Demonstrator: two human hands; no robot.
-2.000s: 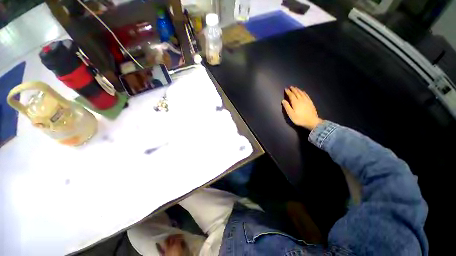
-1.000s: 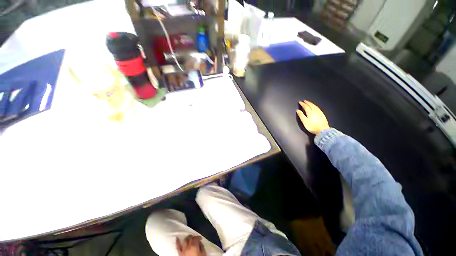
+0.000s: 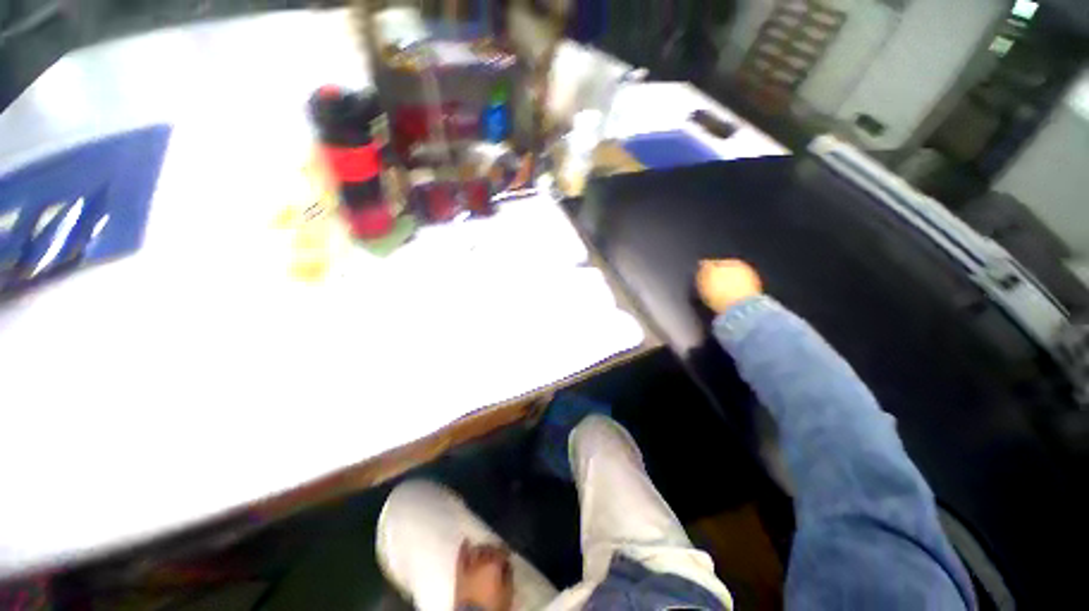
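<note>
My right hand (image 3: 726,284), in a denim sleeve, is over the black work surface (image 3: 836,263). It is small and blurred, its fingers look drawn in, and nothing shows in it. My left hand (image 3: 484,578) rests on my light trousers at the bottom edge, partly cut off; its fingers are not clear. The white table (image 3: 311,394) lies ahead and to the left, with the red and black tumbler (image 3: 355,167) on it. The lantern-style lamp is washed out by glare.
A tool rack (image 3: 460,107) stands at the white table's back, with a blurred clear bottle (image 3: 582,149) beside it. Blue folders (image 3: 84,203) lie at far left. A dark item (image 3: 714,123) lies beyond a blue sheet (image 3: 669,148). A silver rail (image 3: 920,215) runs along the right.
The view has shifted and blurred. My right hand has gone from spread fingers to a more closed shape, still over the black surface. My left hand stays on my leg.
</note>
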